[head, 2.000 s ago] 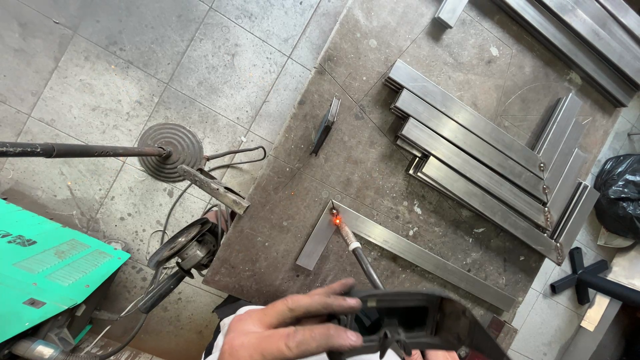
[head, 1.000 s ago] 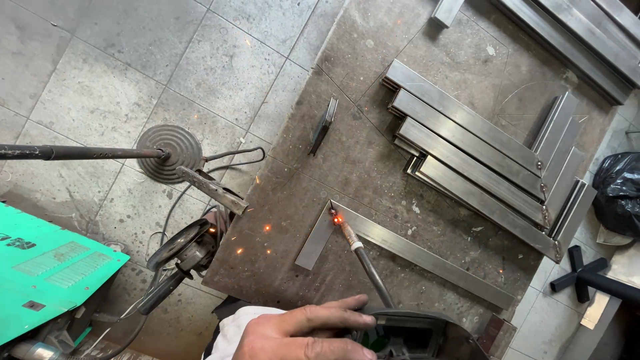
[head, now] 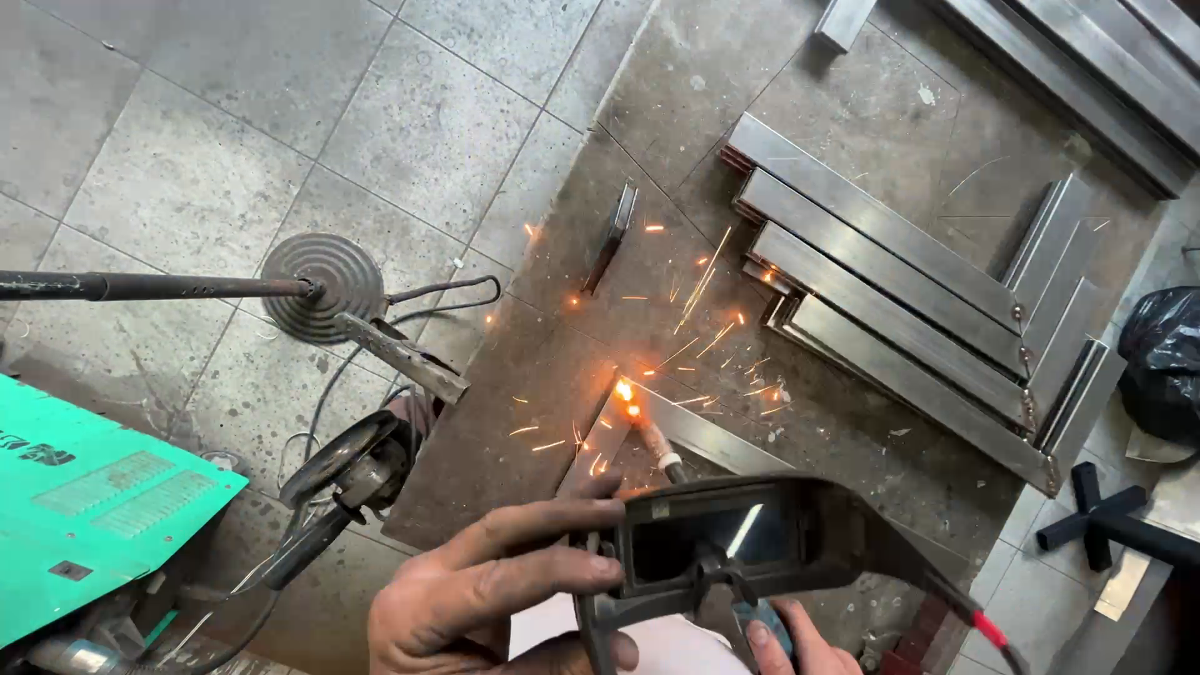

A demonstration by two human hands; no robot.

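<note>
My left hand [head: 506,572] grips the left side of a pair of dark welding goggles [head: 731,534], which hang over the lower middle. Below the goggles, my right hand [head: 811,642] is closed around the blue-grey handle of a MIG welding torch, mostly hidden behind them. The torch nozzle [head: 661,445] points at the corner where a short steel bar [head: 595,450] meets a longer steel bar [head: 717,436]. That corner glows orange and throws sparks across the metal table [head: 525,441].
Welded L-shaped steel pieces [head: 891,309] lie nested at the right. A small dark metal piece [head: 614,234] stands left of them. An angle grinder [head: 356,469] hangs at the table's left edge, near a green machine [head: 103,506]. A black plastic bag [head: 1162,366] sits far right.
The goggles have risen into fuller view, and my left hand with them. Sparks now spread much more widely around the glowing corner. More of my right hand shows than one second ago.
</note>
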